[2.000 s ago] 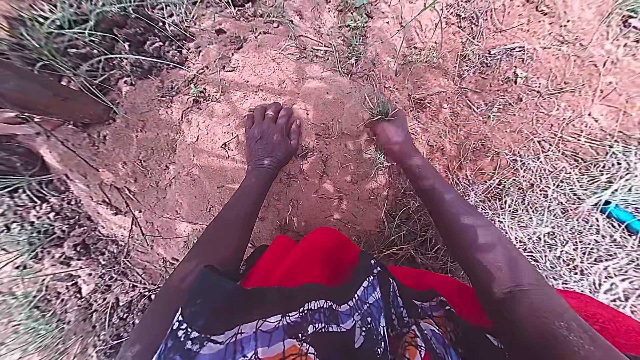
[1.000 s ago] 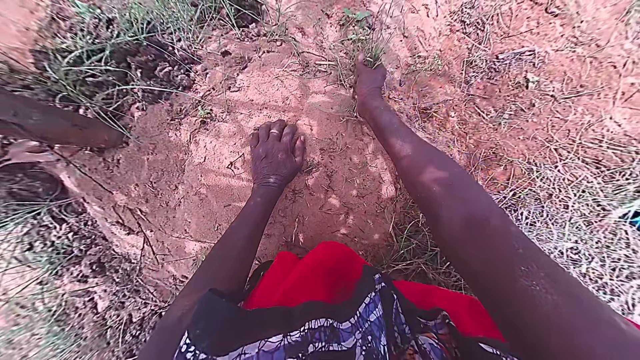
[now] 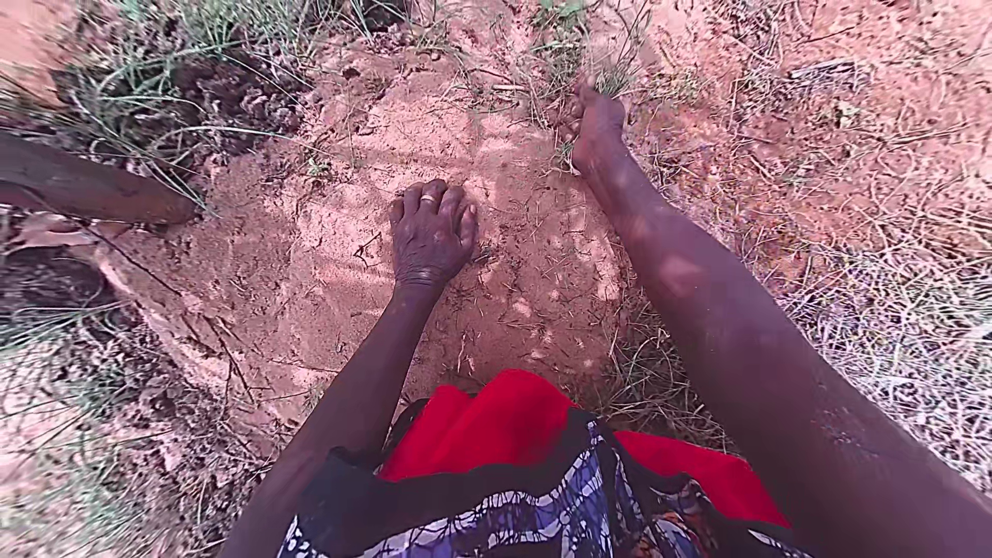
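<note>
My left hand (image 3: 432,232) lies palm down on the reddish bare soil (image 3: 527,310), a ring on one finger and nothing visibly held. Further out and to the right, my right hand (image 3: 597,124) is at a tuft of green grass (image 3: 612,76), its fingers curled at the base of the blades. The grass stands out beyond the thumb side of that hand. Small dry stems and bits of grass lie scattered on the soil between and below the hands.
A brown rounded thing, perhaps a log (image 3: 93,182), juts in from the left. Green grass (image 3: 170,85) grows on dark clods at the upper left. Dry grass (image 3: 914,333) covers the ground at right. My red cloth (image 3: 496,426) and patterned garment (image 3: 527,519) fill the bottom.
My right hand has moved further out from my body, to grass higher in the view. My left hand stays flat on the soil. The blue thing at the right edge is out of view.
</note>
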